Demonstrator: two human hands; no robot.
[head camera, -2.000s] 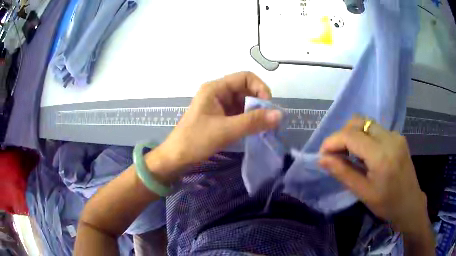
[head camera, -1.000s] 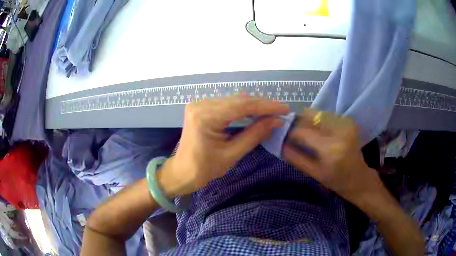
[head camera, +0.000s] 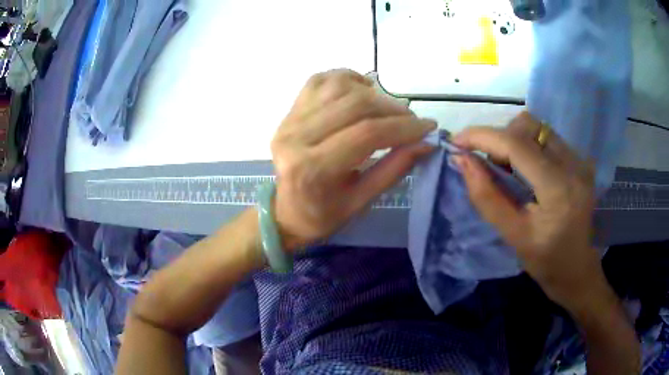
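Observation:
My left hand (head camera: 337, 150), with a green bangle at the wrist, pinches the top edge of a light blue cuff band (head camera: 425, 212) between thumb and fingers. My right hand (head camera: 532, 194), with a gold ring, pinches the same edge just beside it; the fingertips nearly touch. The cloth hangs down from the pinch over the table's front edge. A light blue sleeve (head camera: 579, 88) runs from behind my right hand up towards the machine at the top right. My right hand hides where the sleeve and band meet.
A stack of cuff bands (head camera: 128, 66) lies on the white table at the left. The machine bed with a yellow sticker (head camera: 480, 45) is at the top. The grey front edge (head camera: 169, 212) has a printed ruler. Blue sleeves (head camera: 125, 256) and red cloth (head camera: 31, 275) are heaped at lower left.
Both hands have come together and risen from over the lap to above the table edge. The band now hangs from both pinches, and the sleeve beyond has shifted right.

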